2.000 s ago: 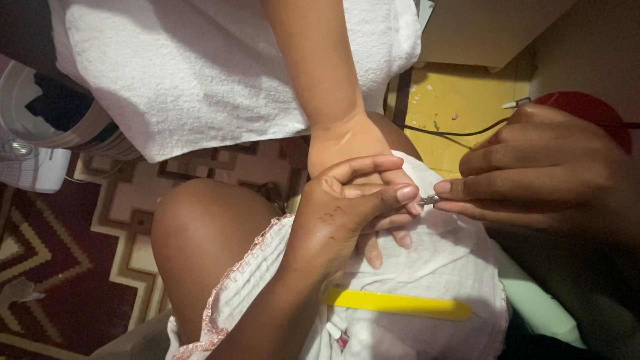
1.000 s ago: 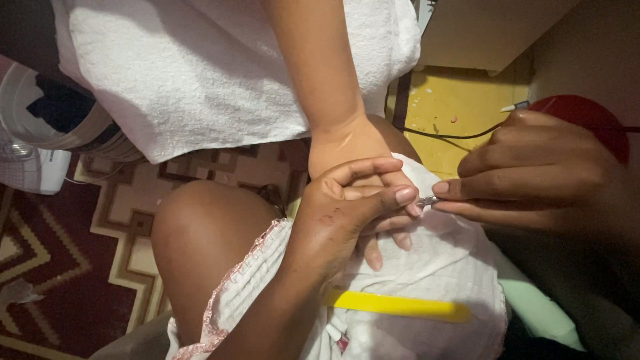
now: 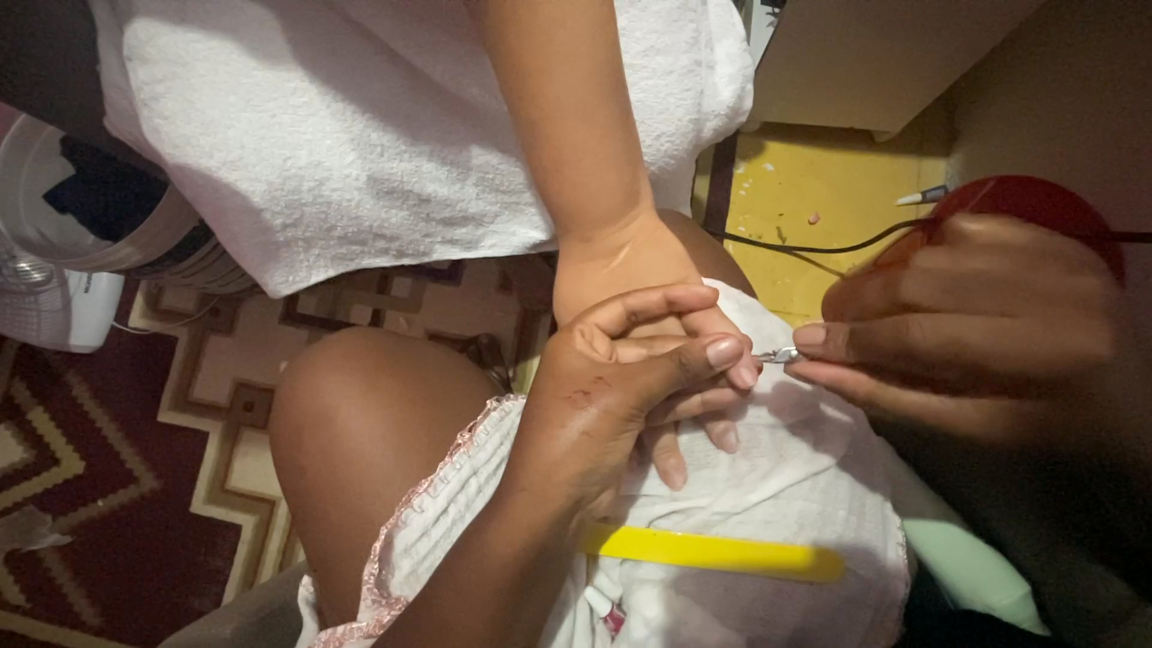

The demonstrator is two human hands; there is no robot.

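Observation:
My left hand grips a finger of another person's hand, which reaches down from the top with its other fingers spread below. Between thumb and fingers, my right hand pinches a small metal tool, perhaps a cuticle nipper; its tip is at the held fingertip. Most of the tool is hidden by my right hand, which is blurred. Under the hands a white cloth with a pink edge covers my lap. A yellow nail file lies on it, beside a small white item with a pink part.
A white towel lies across the other person's lap. At the right are a round red object, a black cable and a white-tipped pen-like item over a yellow surface. A white bucket holding dark cloth stands at the left.

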